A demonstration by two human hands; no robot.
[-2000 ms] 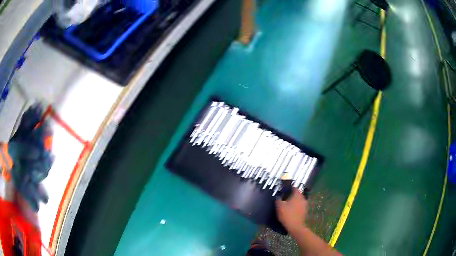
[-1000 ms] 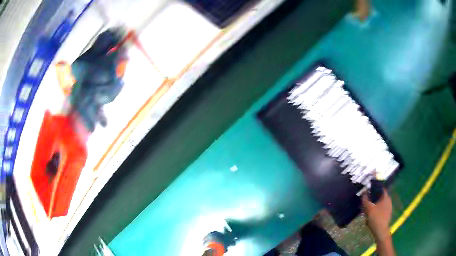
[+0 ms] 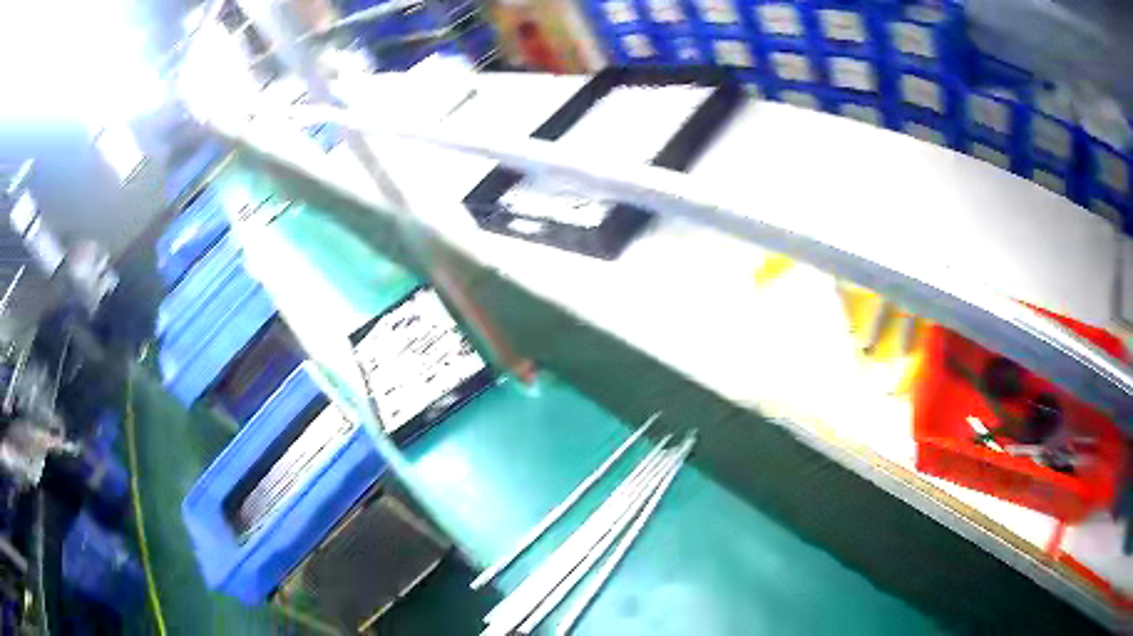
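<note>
Neither of my hands is in the picture. Several long silver metal rods (image 3: 584, 543) lie loosely side by side on the green bench top (image 3: 770, 565), cut off by the lower edge. Left of them on the bench, a black tray (image 3: 450, 411) holds many small jumbled silver parts (image 3: 416, 354). The picture is blurred, so the parts' shapes are unclear.
On the white raised shelf (image 3: 696, 317) stand a red-orange bin (image 3: 988, 472) with dark round pieces, a yellow tray (image 3: 870, 326) and black crates (image 3: 621, 234) with whitish parts. A blue tote (image 3: 218, 528) with rods stands left of the bench. Small blue bins (image 3: 913, 75) line the back.
The view has swung left along the bench. The black tray of short shafts, the gloves on the shelf and both hands have left the picture. The long rods and filled tray have come in.
</note>
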